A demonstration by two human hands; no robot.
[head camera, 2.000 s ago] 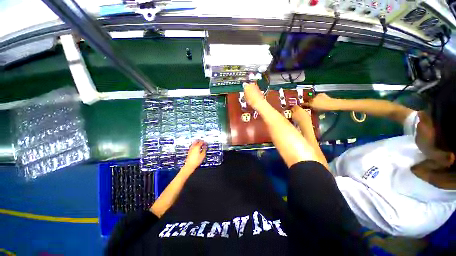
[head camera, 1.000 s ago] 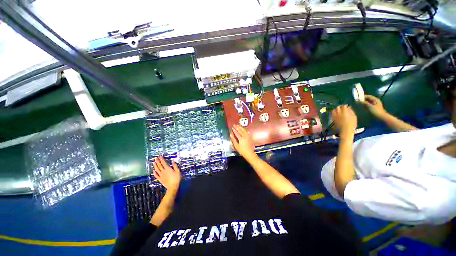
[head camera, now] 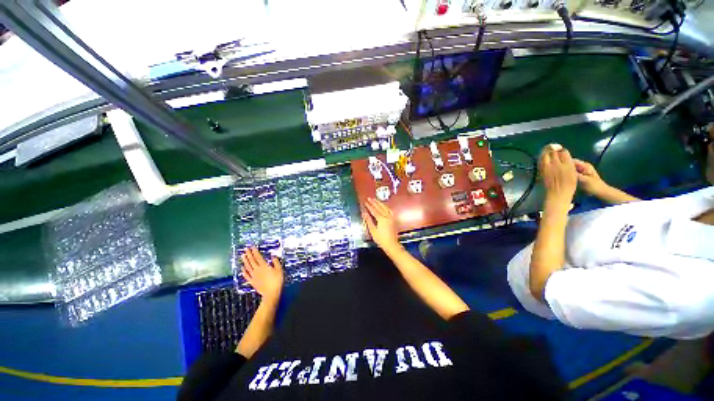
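A clear blister tray [head camera: 293, 211] with rows of pockets lies on the green bench in front of me. My left hand [head camera: 261, 272] rests flat on its lower left part, fingers apart. The reddish-brown test board [head camera: 423, 213] lies directly right of the tray. My right hand [head camera: 380, 222] lies on the board's left front edge, fingers extended, nothing seen in it. A row of pale round sockets [head camera: 416, 186] runs across the board, with white clamps or switches [head camera: 436, 154] behind. Small red and dark meters [head camera: 470, 200] sit at the board's right end. What is under my palms is hidden.
A white tester [head camera: 356, 113] and a monitor [head camera: 456, 82] stand behind the board. Another person's hands [head camera: 562, 174] are together right of the board, near black cables. A second clear tray [head camera: 103, 254] lies far left. A blue crate [head camera: 190, 325] with dark rows sits below my tray.
My right hand has come back from the tester area to the board's front left edge. My left hand has moved left on the tray. The other person's hands have left the board and come together.
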